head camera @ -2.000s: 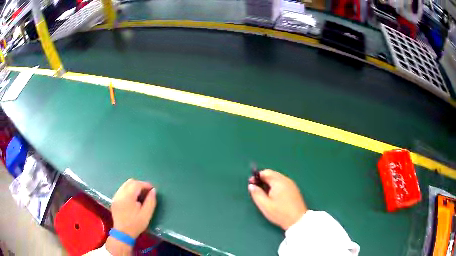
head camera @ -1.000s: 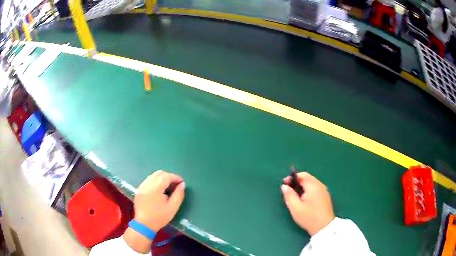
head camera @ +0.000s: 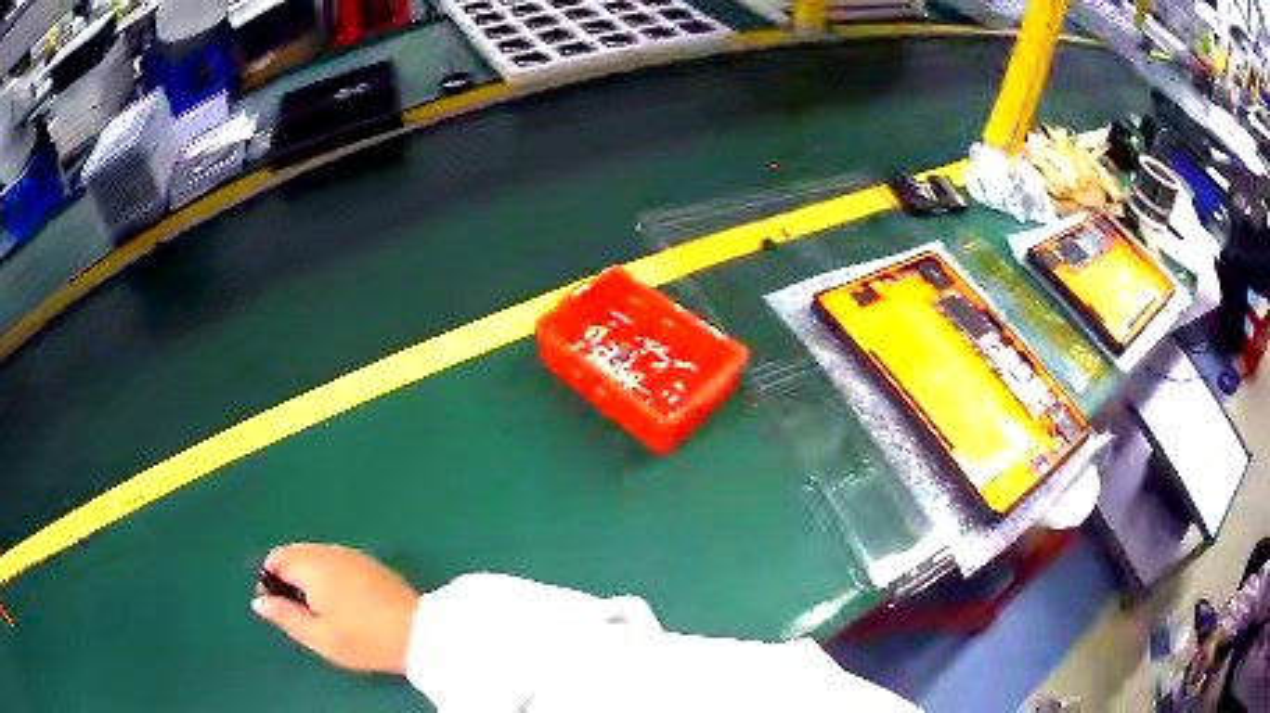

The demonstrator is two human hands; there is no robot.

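Observation:
My right hand, bare with a white sleeve, is at the lower left over the green bench. It is closed on a small dark tool whose tip sticks out past the fingers; the exact kind of tool cannot be told. My left hand is out of the picture. A red parts bin with small pale pieces in it stands right of centre, beyond my right hand and against the yellow line.
An orange tablet housing lies on bubble wrap at the right, with a second orange housing behind it. A yellow post rises at the back right. A white grid tray and a black tray lie across the bench.
The view has swung to the right, so the red bin now sits near the middle and the orange housings show in full. My left hand has left the picture. My right hand still holds the tool.

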